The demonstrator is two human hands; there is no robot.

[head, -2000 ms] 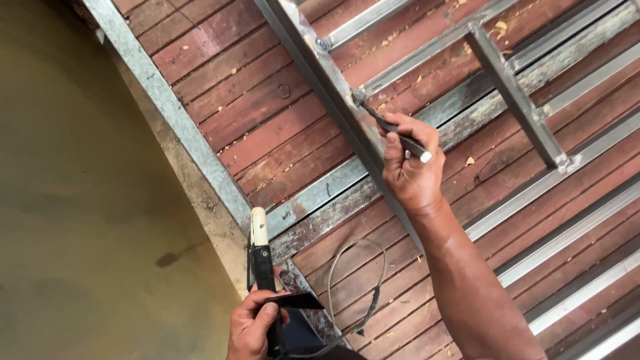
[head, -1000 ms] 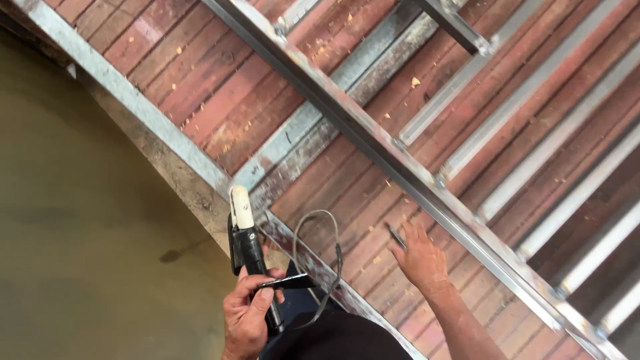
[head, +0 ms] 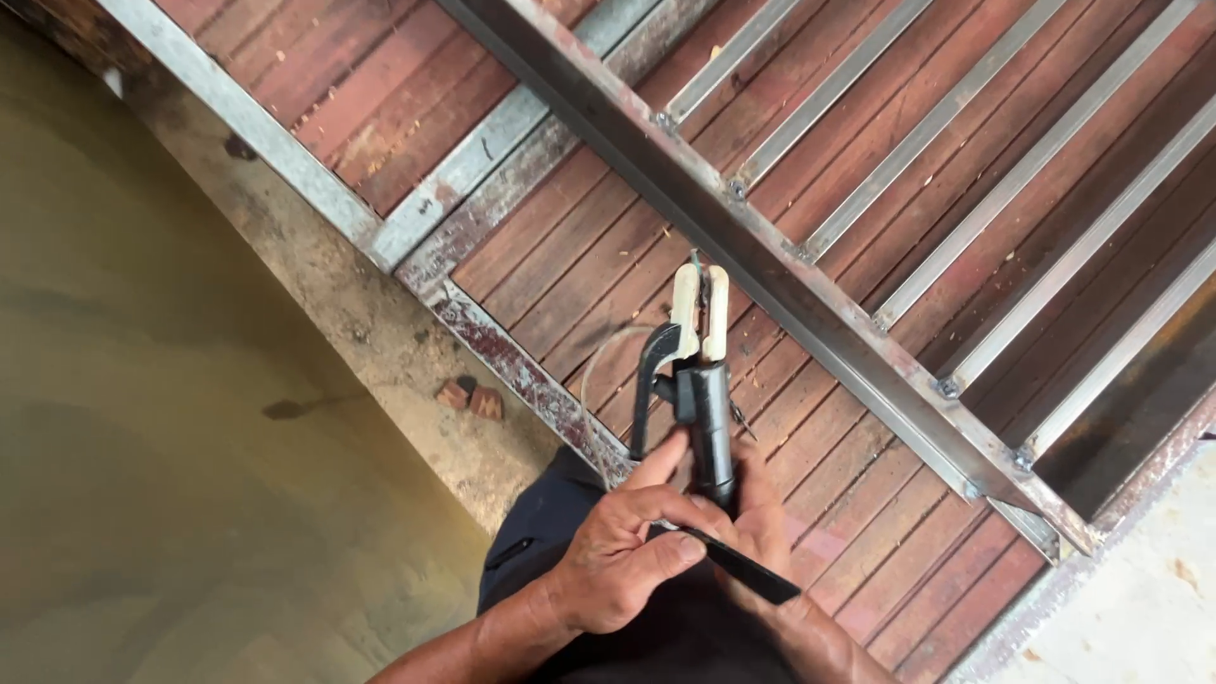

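Observation:
A welding electrode holder (head: 708,408) with a black handle, a black lever and pale insulated jaws points away from me at the lower middle. My right hand (head: 765,532) is around the lower end of its handle, partly hidden behind my left hand. Between the thumb and fingers of my left hand (head: 632,551) is a thin dark flat plate (head: 746,567), which slants down to the right. Beyond the jaws lies a welded steel frame (head: 807,332) with parallel square bars (head: 931,123) and weld spots where they join the long rail.
Reddish wooden decking (head: 560,237) lies under the frame. A galvanized steel edge (head: 247,109) borders it on the left, beside a concrete ledge (head: 351,332) with broken brick pieces (head: 470,399) and murky water (head: 190,427). A thin cable (head: 589,380) loops near the holder.
My right hand, at the frame with a dark-tipped tool two seconds ago and then low over the decking, has come to the electrode holder. The holder is now farther right, and the view has shifted along the frame.

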